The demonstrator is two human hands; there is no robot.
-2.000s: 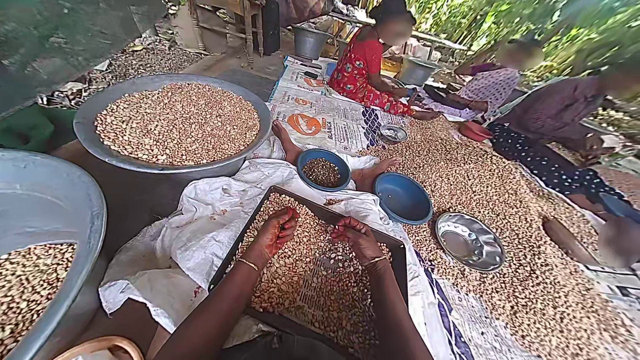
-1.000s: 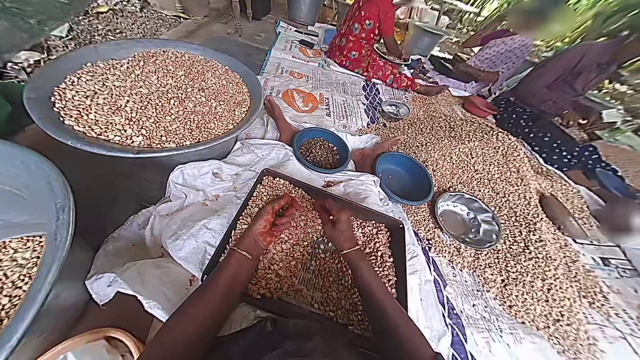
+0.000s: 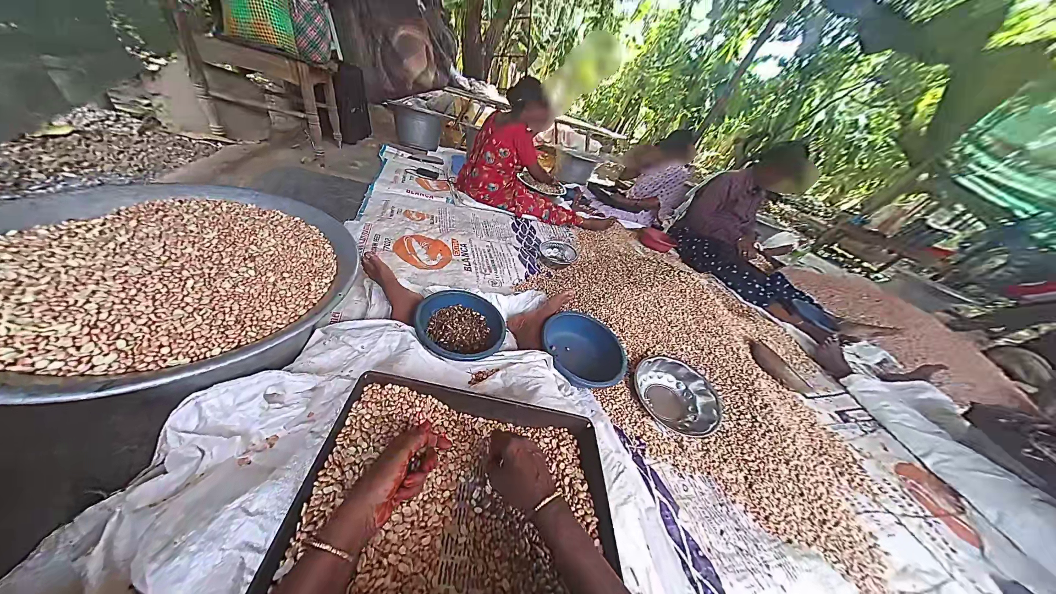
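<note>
A black rectangular tray (image 3: 483, 406) lies on white woven sacking, filled with pale split nuts or beans (image 3: 421, 536). Over its left half is my left hand (image 3: 400, 470), fingers curled, palm partly turned up and reddish; something dark may lie between the fingers. My right hand (image 3: 520, 470) is over the middle right, back of the hand up, its fingertips hidden beneath it. The hands are apart. Beyond the tray, between my feet, stands a blue bowl (image 3: 460, 323) with small dark pieces. An empty blue bowl (image 3: 584, 350) and a shiny metal bowl (image 3: 678, 396) stand to its right.
A wide metal basin (image 3: 330, 305) heaped with the same pieces is at the left. A large spread of them (image 3: 742, 429) covers sacking on the right. Several seated people work beyond, one in a red patterned dress (image 3: 503, 169). A small metal bowl (image 3: 558, 253) stands behind.
My hands, close together over the tray a second ago, are now farther apart. The view has tilted up, showing more of the trees and the people.
</note>
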